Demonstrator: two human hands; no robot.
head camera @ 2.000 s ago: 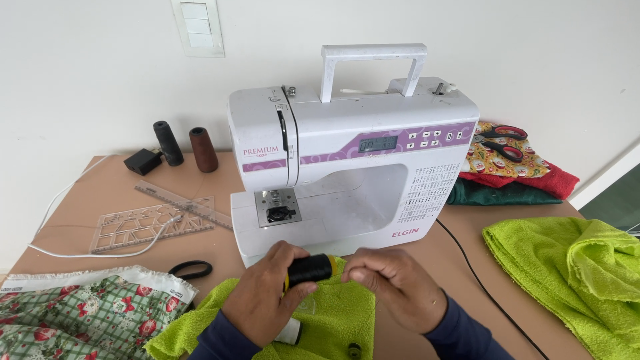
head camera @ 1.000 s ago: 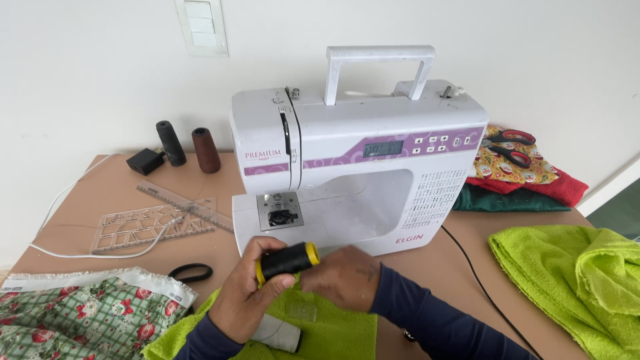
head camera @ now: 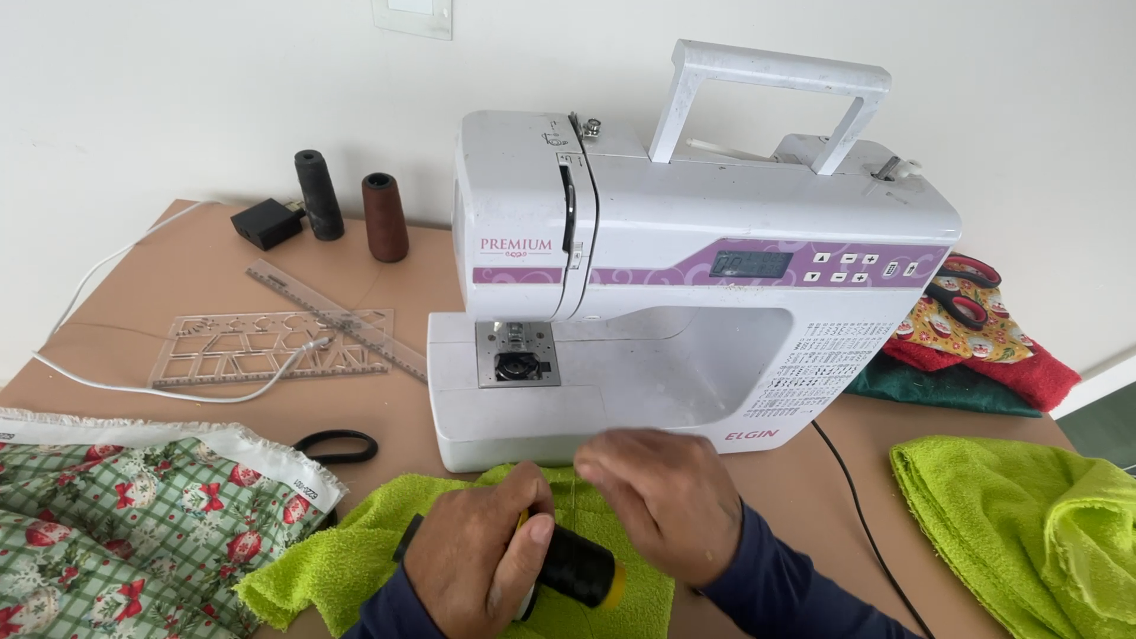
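My left hand (head camera: pixel 479 541) grips a spool of black thread (head camera: pixel 577 568) with a yellow rim, low over a lime-green terry cloth (head camera: pixel 621 541). Part of a white object shows beneath that hand. To its right, my right hand (head camera: pixel 666 497) is raised with fingers bent and thumb near the forefinger; whether it pinches a thread cannot be made out. Behind both hands stands a white Elgin sewing machine (head camera: pixel 710 213) with a purple band and a raised handle. Its bobbin area (head camera: pixel 519 366) lies uncovered, with a black bobbin case visible.
Left of the machine are two thread cones, black (head camera: pixel 319 195) and brown (head camera: pixel 385 217), a black adapter (head camera: pixel 267 224), a clear ruler (head camera: pixel 337 319), a stencil (head camera: pixel 266 351) and a white cable. Christmas-print fabric (head camera: pixel 124 532) lies front left. Scissors (head camera: pixel 963 293) rest on folded cloths at right, behind green towelling (head camera: pixel 1021 532).
My left hand and the black spool have moved lower, toward the front edge of the view. My right hand has come away from the spool, which it was beside a second ago.
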